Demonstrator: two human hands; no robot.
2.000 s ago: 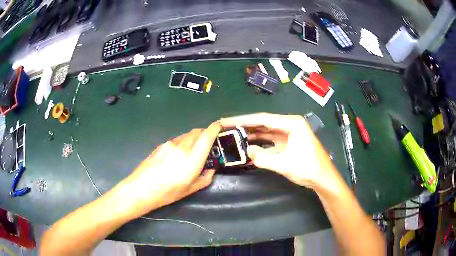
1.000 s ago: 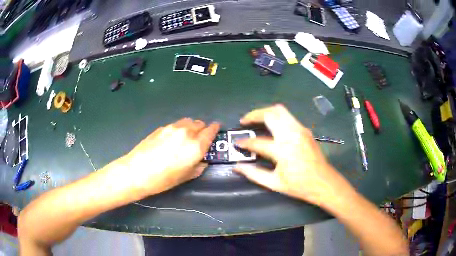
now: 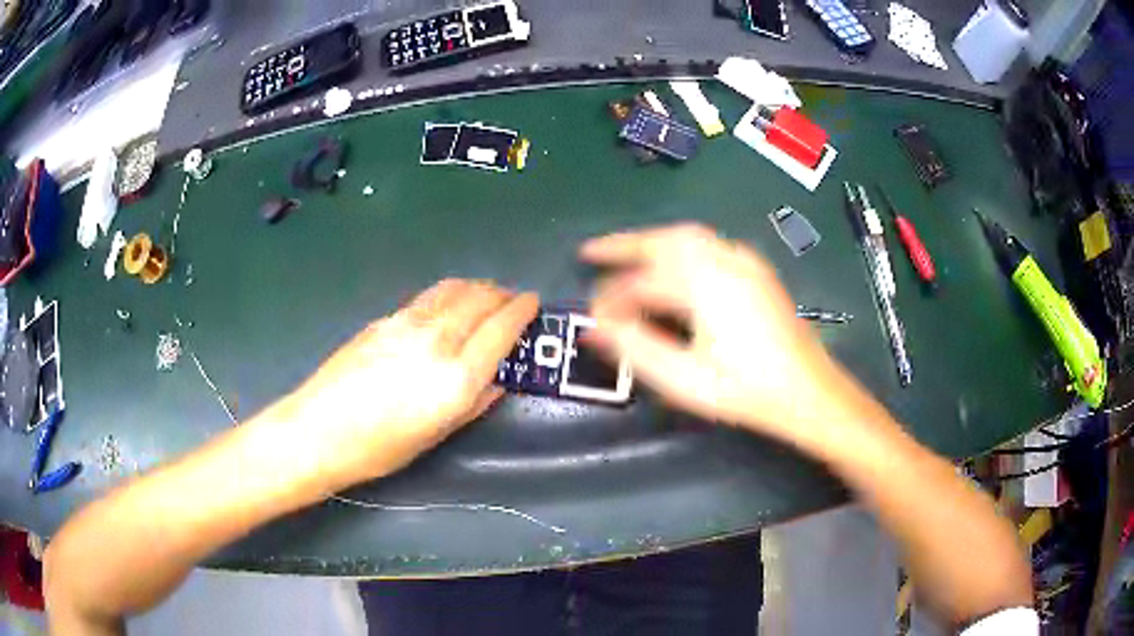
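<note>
A black keypad phone (image 3: 547, 354) with pale-marked keys and a white-framed screen lies flat on the green mat, screen end to the right. My left hand (image 3: 429, 360) lies over its left end and holds it against the mat, hiding part of the keys. My right hand (image 3: 684, 323) is over the screen end, fingers apart and blurred. The thumb and fingers partly cover the screen's top edge. Whether they touch the phone I cannot tell.
Tweezers (image 3: 823, 316) lie right of my right hand. Further right are a silver shaft tool (image 3: 880, 280), a red-handled screwdriver (image 3: 914, 249) and a yellow-green electric screwdriver (image 3: 1057, 329). Screen modules (image 3: 470, 145) lie behind. A grey shelf (image 3: 597, 44) holds phones. Solder wire (image 3: 442, 507) lies in front.
The phone was held raised and tilted and now lies flat on the mat. My right hand has opened and its fingers have shifted off the screen's middle. The tweezers have come into view.
</note>
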